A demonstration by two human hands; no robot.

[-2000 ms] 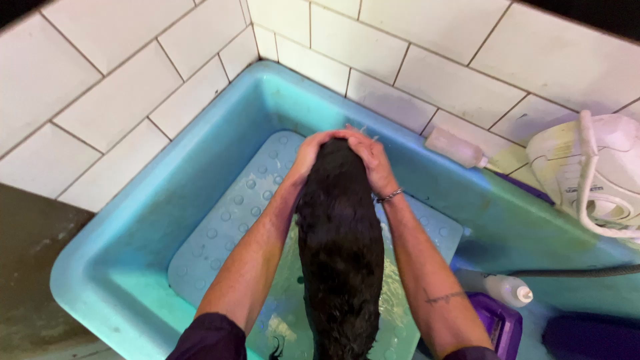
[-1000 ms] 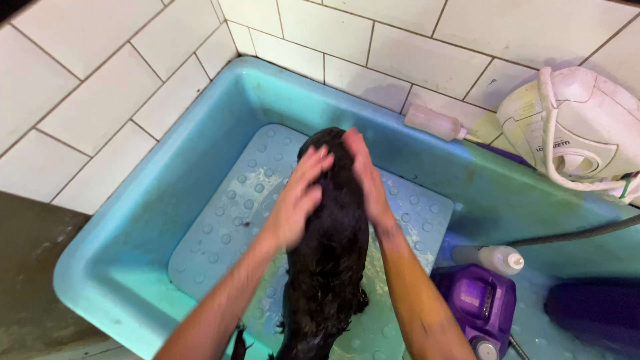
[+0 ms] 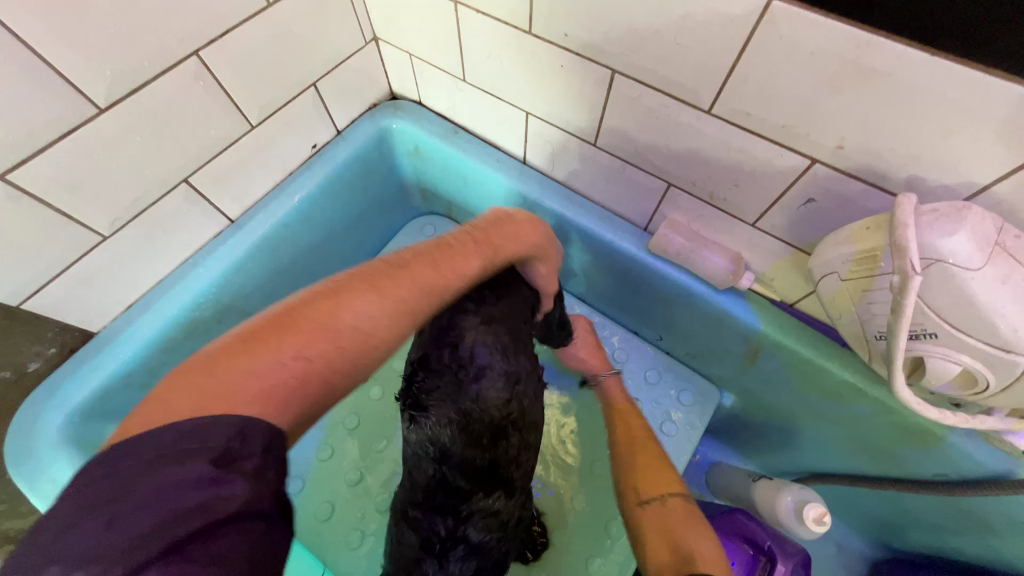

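Observation:
A wet black dog (image 3: 472, 432) stands on a pale blue bumpy mat (image 3: 352, 472) in a turquoise tub (image 3: 312, 216), its back toward me. My left hand (image 3: 532, 252) reaches over the dog's head, fingers bent down along its right side. Lower and to the right, my right hand (image 3: 584, 348), with a bracelet at the wrist, has its fingers at a dark, hanging part of the dog's head, perhaps an ear. The head and most of the fingers are hidden, so the exact grip of either hand does not show.
A translucent squeeze bottle (image 3: 700, 254) lies on the tub's back rim. A white Lorenzetti electric shower unit (image 3: 952, 296) stands to its right. Inside the tub at right are a white bottle (image 3: 768, 500), a purple jug (image 3: 748, 544) and a grey hose (image 3: 920, 485). White tiled walls border the tub.
My hands were on both sides of the dog's head. The left one has crossed over the head to its right side, and the right one has moved down beside it.

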